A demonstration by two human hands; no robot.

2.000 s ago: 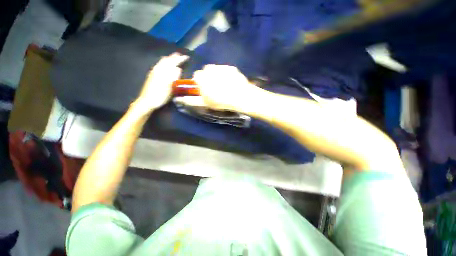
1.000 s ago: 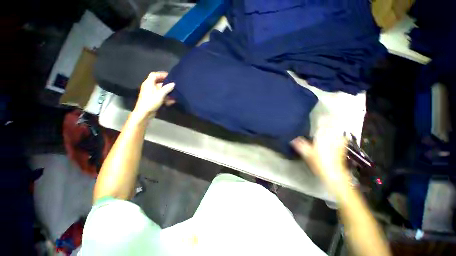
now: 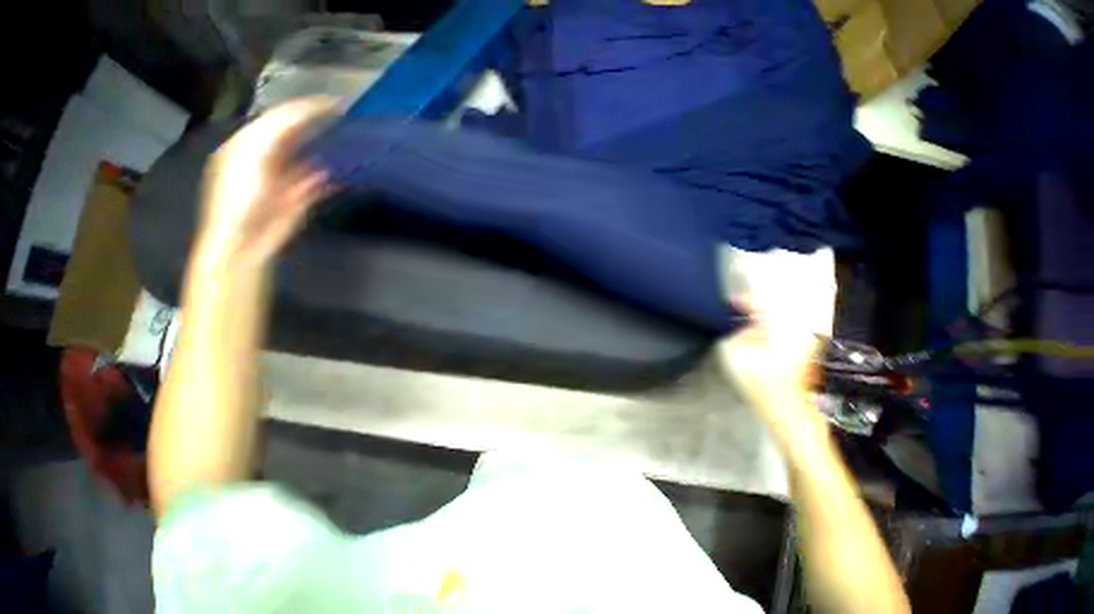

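A navy garment (image 3: 540,204) is stretched between my hands, its near edge lifted off the dark grey padded form (image 3: 444,294). My left hand (image 3: 270,174), blurred, grips the garment's left end above the form's rounded end. My right hand (image 3: 768,354) holds the garment's right end near the form's right end. The fingertips of both hands are partly hidden or blurred. The steam iron (image 3: 854,390) is at the right end of the table, not in a hand.
A rumpled navy garment pile (image 3: 708,96) lies behind the form. A blue beam (image 3: 438,60) runs behind at left. The pale table edge (image 3: 516,414) is in front. Brown cardboard (image 3: 90,258) and a red bag (image 3: 102,420) are at left. A yellowish hose (image 3: 1032,348) runs off right.
The iron has left my hands and is at the right. The garment, lying over the form a second ago, is now lifted at its near edge. Both hands hold its ends.
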